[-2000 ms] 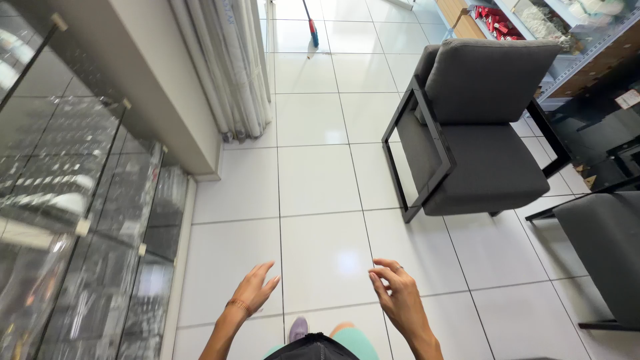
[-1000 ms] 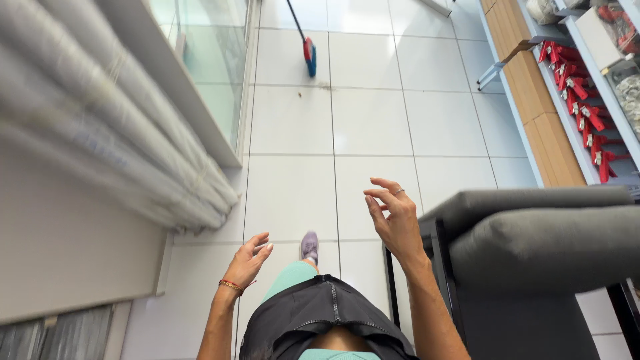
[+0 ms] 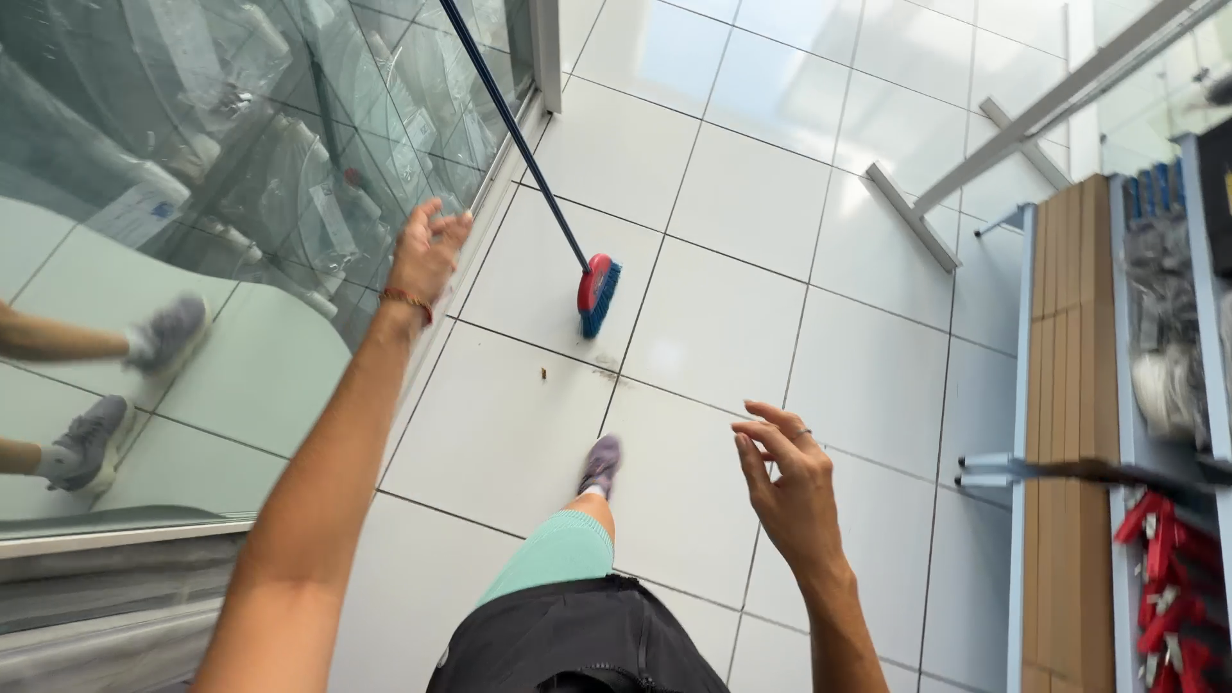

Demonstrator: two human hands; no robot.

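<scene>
My left hand is raised in front of the glass panel, fingers apart and holding nothing, a little left of the broom's handle. A broom with a red head and blue bristles rests on the tiled floor, its dark blue handle slanting up to the left beside the glass. Below the bristles lie a small brown bit and a patch of dirt. My right hand hangs over the tiles with fingers bent and apart, nothing in it, a ring on one finger.
On the left a glass panel shows wrapped goods and mirrors my legs. Shelving with flat brown boards and red items stands on the right. A metal stand's foot is on the floor at upper right. My shoe points toward the broom.
The view has moved forward, past the grey chairs, and the broom is now much nearer. My left hand has risen and reached out toward the broom's side.
</scene>
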